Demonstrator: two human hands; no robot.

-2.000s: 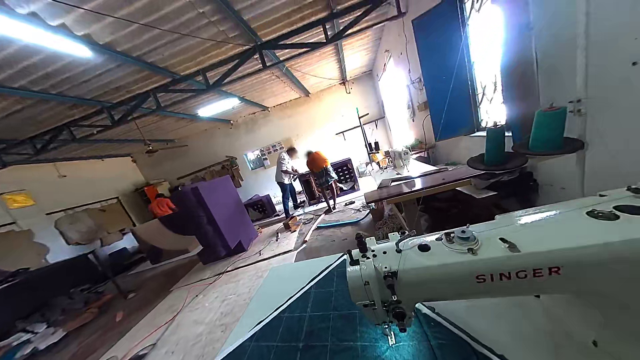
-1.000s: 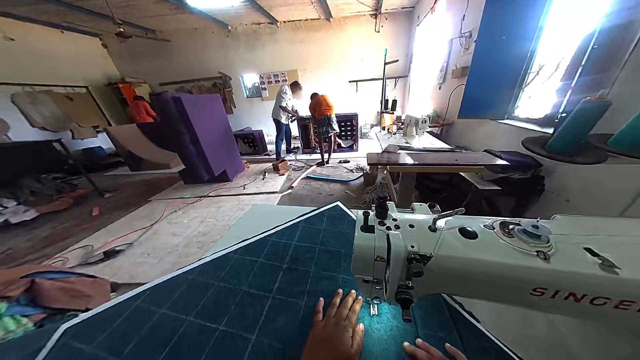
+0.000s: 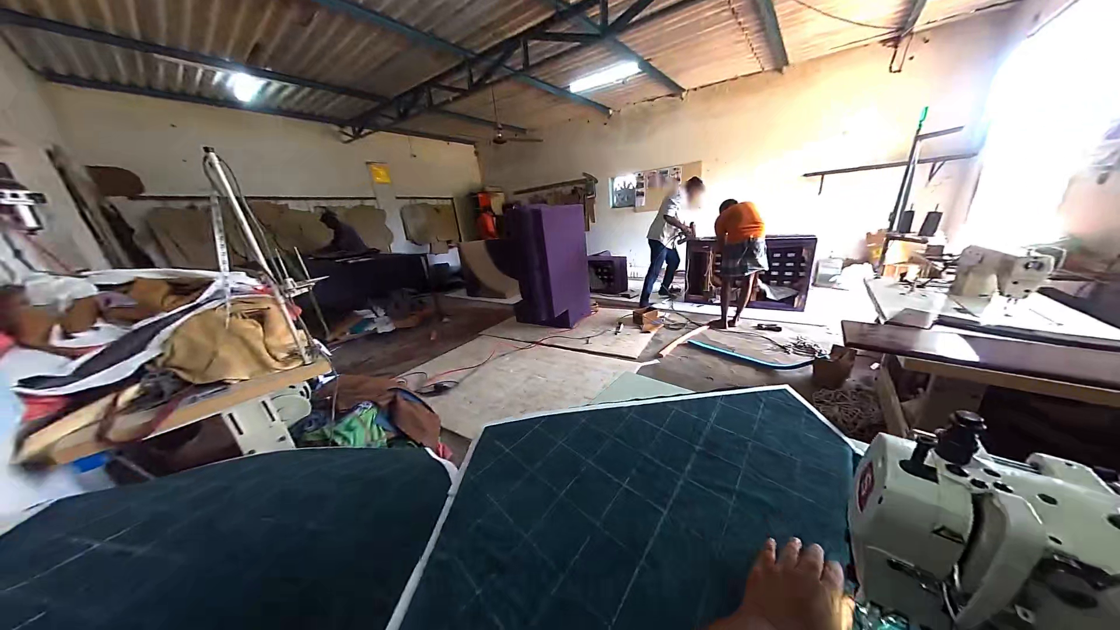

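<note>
One bare hand, which looks like my left hand (image 3: 792,588), lies palm down on dark teal fabric (image 3: 612,490) marked with a chalk grid and edged in white. Its fingers are slightly apart, just left of the head of a white industrial sewing machine (image 3: 971,525). The needle area sits low at the frame's edge and is mostly hidden. My right hand is out of sight. To the left, a second part of the same dark fabric (image 3: 236,534) spreads out, with a pale edge between the two parts.
Left stands another machine table (image 3: 289,381) heaped with cloth and a thread stand. Boards (image 3: 534,376) lie on the floor beside a purple upholstered piece (image 3: 560,262). Two people (image 3: 739,245) work at a wooden frame (image 3: 792,271). Right are a dark-topped table (image 3: 980,346) and another sewing machine (image 3: 1002,276).
The view has swung left. One second ago both hands rested on the fabric near the needle; now only one shows. More of the fabric's left side is visible.
</note>
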